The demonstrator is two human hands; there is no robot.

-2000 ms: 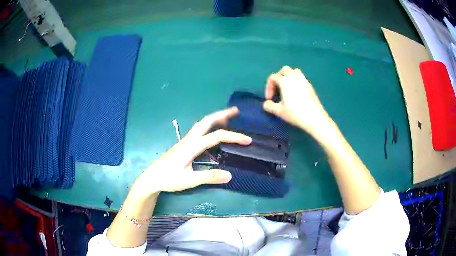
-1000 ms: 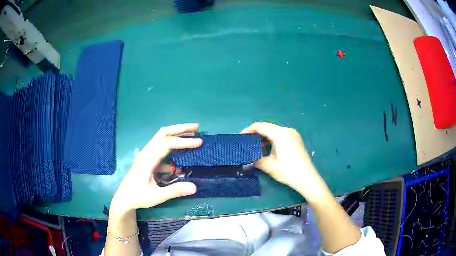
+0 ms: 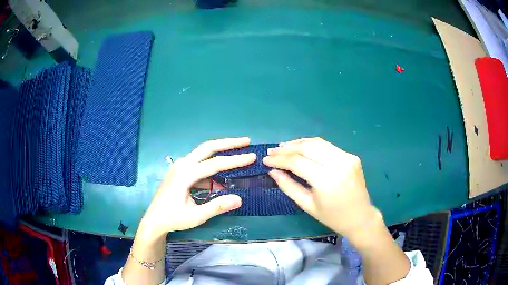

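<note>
A black speaker housing point(image 3: 250, 182) lies near the bench's front edge with a blue mesh cloth point(image 3: 256, 202) wrapped around it. The cloth covers the top and the near side; a dark strip of housing shows between its two edges. Red and white lead wires point(image 3: 207, 192) come out at the housing's left end. My left hand point(image 3: 186, 186) holds the left end, fingers on the cloth's top and thumb on the near side. My right hand point(image 3: 328, 178) has its fingers on the cloth's upper part and covers the right end.
A stack of blue fabric pieces point(image 3: 47, 139) stands at the left beside a single flat blue piece point(image 3: 117, 108). At the right lie a cardboard sheet point(image 3: 465, 100), a red fabric piece point(image 3: 493, 108) and papers point(image 3: 487, 28). A blue bin point(image 3: 470, 239) is below the bench at right.
The cloth lay spread under the housing two seconds ago and is now folded over it. Since one second ago my right hand has moved from the right end onto the cloth's top.
</note>
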